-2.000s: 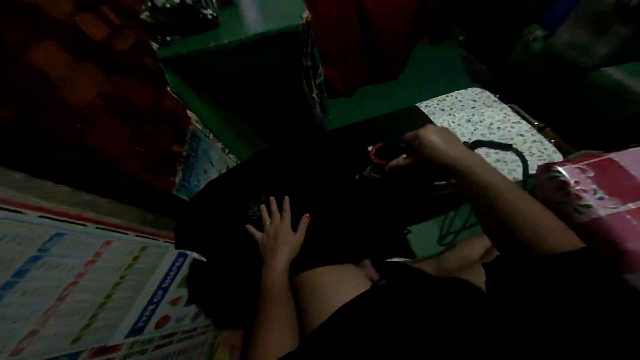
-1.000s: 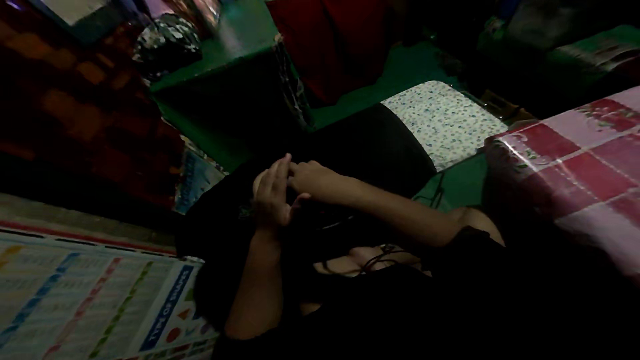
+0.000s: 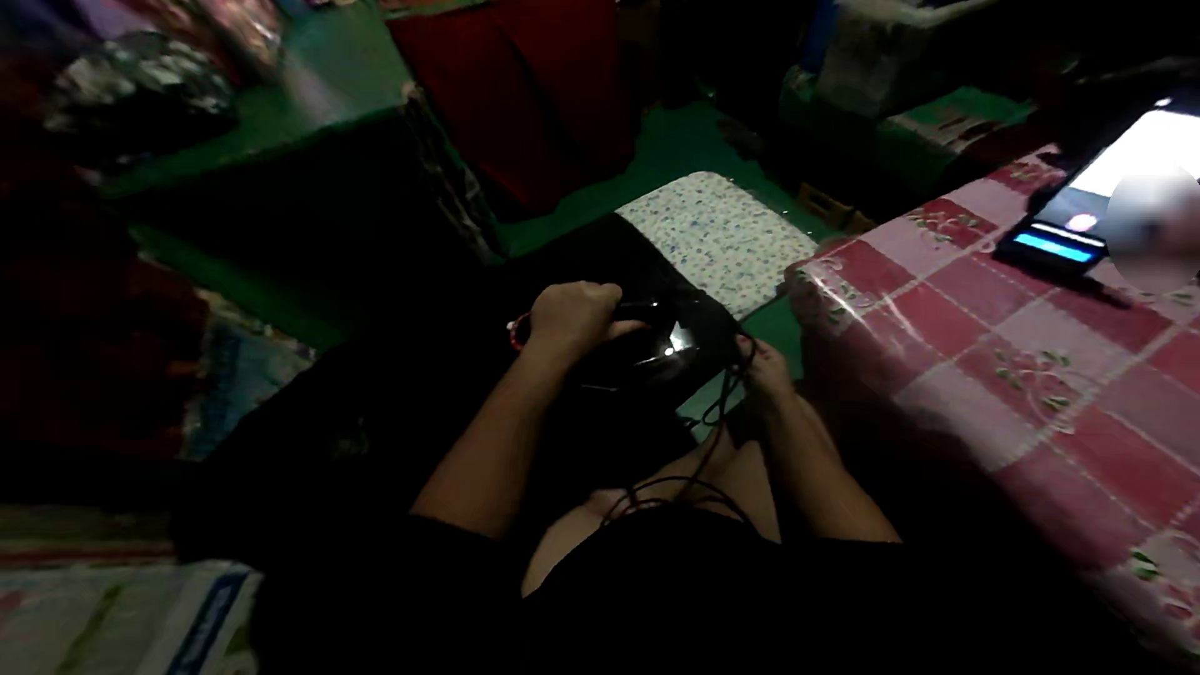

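My left hand is closed around the handle of a glossy black appliance, which looks like an electric clothes iron; part of it is lost in the dark. A small red part shows just left of that hand. To the right, my right hand has its fingers on a thin black cord, whose loops hang down over my lap. Under the appliance lies black cloth, spread over a padded board. The board's end has a white cover with small flowers.
At the right stands a table with a red and pink checked cloth; a phone with a lit screen rests on it. A green surface and a red cloth are beyond the board. A printed chart is at lower left.
My hands were together over the black cloth one second ago; now they are apart, the left on the appliance's handle and the right at the cord. The view has shifted, bringing the phone in.
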